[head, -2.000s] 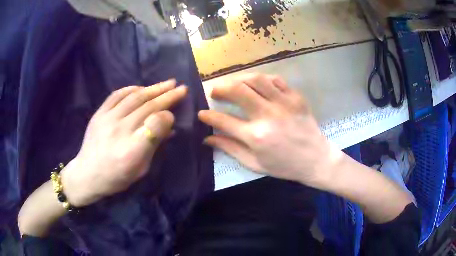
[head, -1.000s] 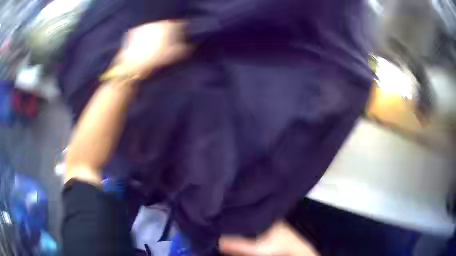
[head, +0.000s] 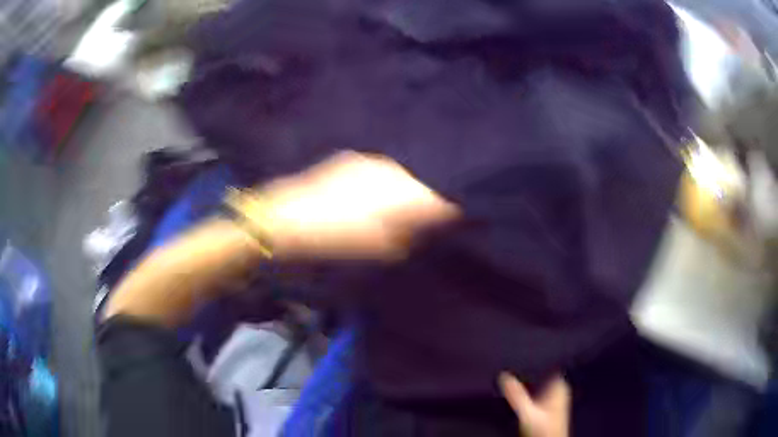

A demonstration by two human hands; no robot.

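Observation:
The dark navy fabric (head: pixel 529 171) fills the middle of the blurred view in large soft folds and hides most of the machine table. My left hand (head: pixel 358 205) lies across the fabric near the middle, its fingers closed on a fold, with a gold bracelet at the wrist. My right hand (head: pixel 539 405) is small and cut off by the bottom edge, at the fabric's lower edge. Its thumb and a finger are spread. Whether it touches the cloth is unclear.
The white table (head: pixel 704 299) shows at the right, with a blurred yellow machine part (head: pixel 712 183) above it. A blue basket (head: pixel 328 384) and pale cloth (head: pixel 260 363) are at lower left. Grey floor (head: pixel 128 162), red and blue items lie farther left.
The view has swung left from the machine table. The navy fabric has been lifted and bunched across the view. My left hand has moved right and down with it; my right hand has moved right.

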